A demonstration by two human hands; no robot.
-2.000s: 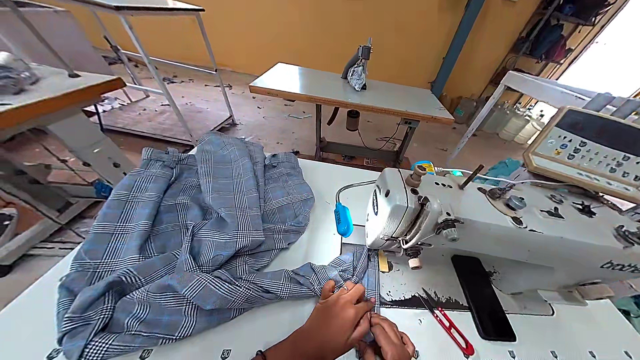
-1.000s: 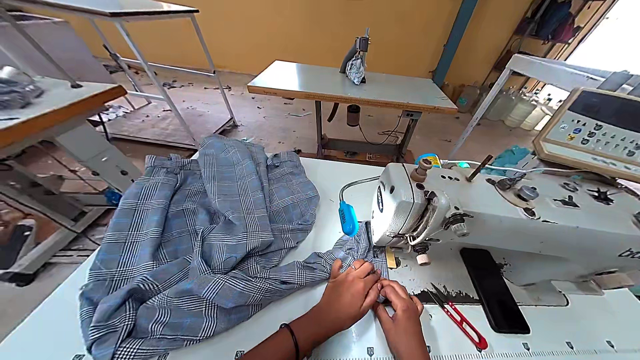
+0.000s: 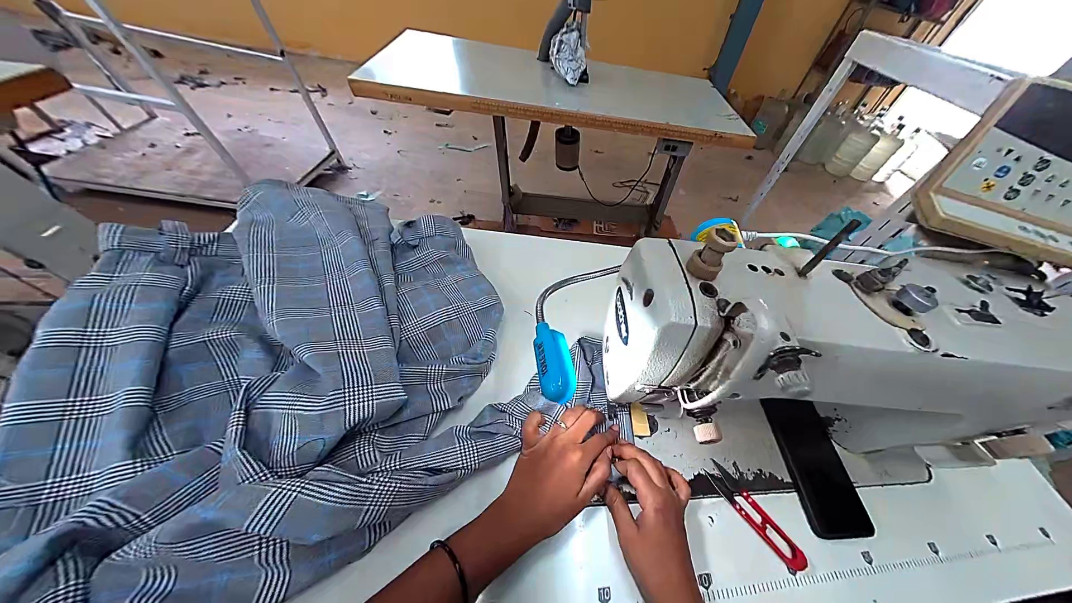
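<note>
Grey-blue plaid trousers [image 3: 335, 352] lie bunched over the left of the sewing table, and a narrow part of them runs to the needle area of the white industrial sewing machine [image 3: 662, 318]. My left hand [image 3: 561, 469] presses on that part just in front of the machine head, fingers spread over the cloth. Close beside it, my right hand [image 3: 653, 502] pinches the cloth's near edge, its fingertips close to those of the left. The needle and presser foot are mostly hidden. Red-handled thread snips [image 3: 766, 528] lie right of my right hand, beside a black phone [image 3: 816, 469].
A blue gooseneck lamp [image 3: 554, 364] hangs left of the machine head. The control panel [image 3: 1005, 167] stands at the right. A ruler scale [image 3: 888, 565] marks the table's front edge. Beyond stands another sewing table [image 3: 536, 84], with plastic bottles [image 3: 863, 151] farther right.
The left hand's fingers have spread more over the cloth near the machine head. The right hand has drawn in closer to the left. The view has shifted somewhat.
</note>
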